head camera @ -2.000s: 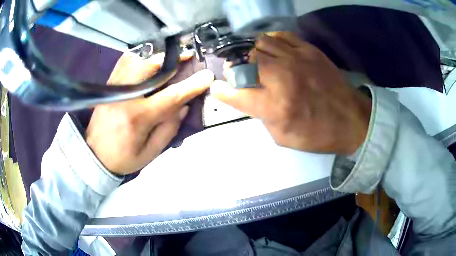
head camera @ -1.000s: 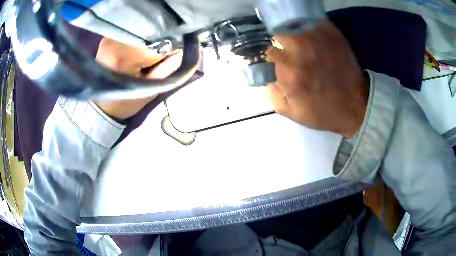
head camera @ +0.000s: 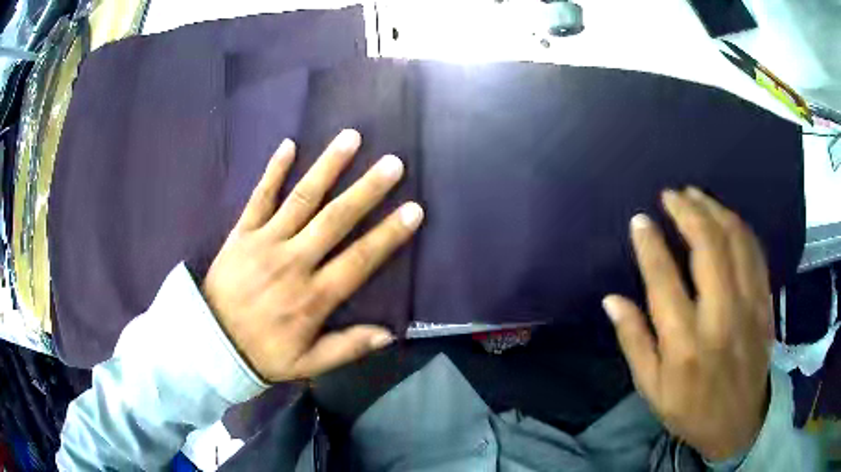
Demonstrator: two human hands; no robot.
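Observation:
Dark purple fabric panels (head camera: 516, 194) lie spread flat across the white table and reach its front edge. A straight seam or fold line (head camera: 414, 203) runs front to back near the middle, with a darker strip on its left side. My left hand (head camera: 295, 267) lies flat on the cloth left of this line, fingers spread, holding nothing. My right hand (head camera: 701, 323) is over the right part of the cloth, fingers apart and slightly blurred, holding nothing visible. Whether its fingertips touch the cloth is unclear.
Small snips with orange and yellow-green handles (head camera: 770, 81) lie at the upper right, near a small black rectangle (head camera: 724, 16). Part of the metal throat plate (head camera: 387, 32) shows at the top. Yellowish plastic-wrapped material (head camera: 39, 198) stands at the left.
The cloth has come from under the machine head and now lies flat towards me. Both hands have moved forward from the needle area onto it. The machine head has left the view.

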